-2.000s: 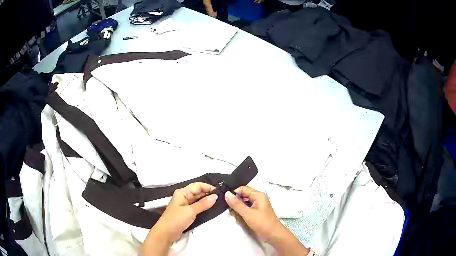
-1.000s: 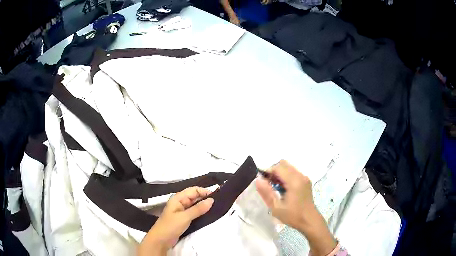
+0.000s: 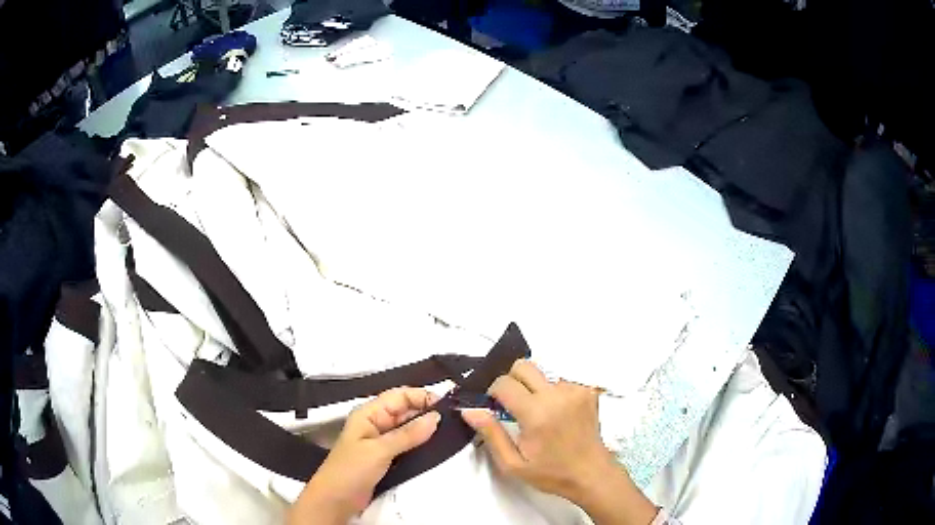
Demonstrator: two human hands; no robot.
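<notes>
A dark brown waistband point(image 3: 246, 422) on a cream-white garment point(image 3: 220, 467) curves across the near part of the table. My left hand point(image 3: 374, 446) pinches the waistband left of its pointed end. My right hand point(image 3: 549, 426) is against the waistband just right of my left fingers and holds a small dark tool with a bit of blue, likely thread snips point(image 3: 496, 410). The tool is mostly hidden by the fingers, and its tip lies at the waistband.
More cream garments with dark waistbands point(image 3: 195, 246) overlap at left and behind. Black garments point(image 3: 707, 113) heap along the right edge, others point(image 3: 51, 215) at left. A folded dark pile point(image 3: 328, 21) and a small dark object point(image 3: 282, 73) lie at the table's far end point(image 3: 410, 41).
My right hand first moved off to the right with the tool, then came back to the waistband beside my left hand. The person's arm at the far edge has gone from view.
</notes>
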